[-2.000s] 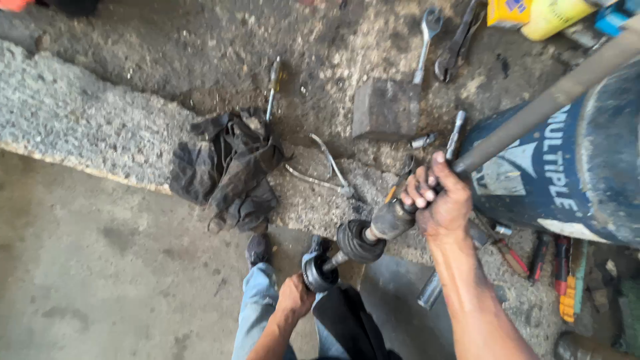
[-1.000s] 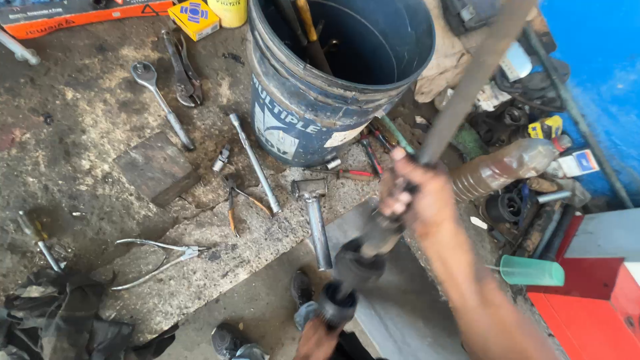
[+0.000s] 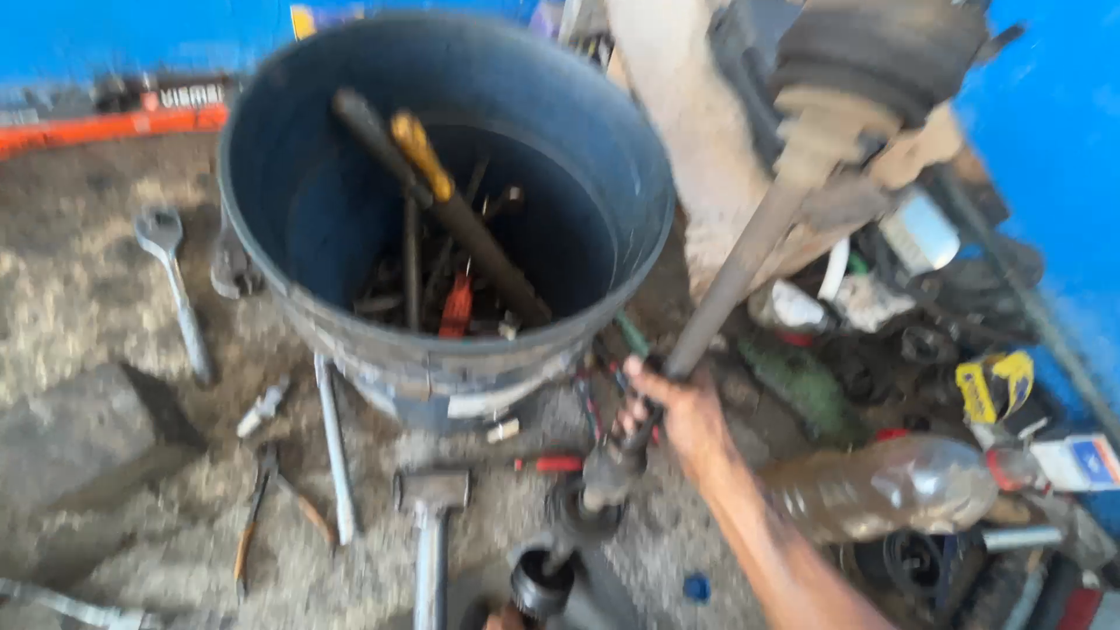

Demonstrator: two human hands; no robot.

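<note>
My right hand (image 3: pixel 678 411) grips the shaft of a CV axle (image 3: pixel 735 271), which slants from the bottom middle to the top right. A dark ribbed rubber boot (image 3: pixel 875 52) covers the joint at its upper end. At its lower end, near the bottom edge, my left hand (image 3: pixel 505 619) shows only as fingertips beside the dark joint end (image 3: pixel 542 582); its hold is mostly out of frame. Left of the axle stands a blue plastic bucket (image 3: pixel 446 350) with long bars and tools inside. A hammer (image 3: pixel 431 525) lies below the bucket.
Pliers (image 3: pixel 267 490), a metal bar (image 3: pixel 335 455), a ratchet (image 3: pixel 179 289) and a stone block (image 3: pixel 79 429) lie on the rough floor at left. At right are a plastic bottle (image 3: pixel 892 486) of brown liquid, a yellow package (image 3: pixel 996 385) and clutter against a blue wall (image 3: pixel 1032 105).
The view has swung right, closer over the bucket. The axle's upper booted joint has come into sight. My right hand still grips the shaft; my left hand has mostly left the view.
</note>
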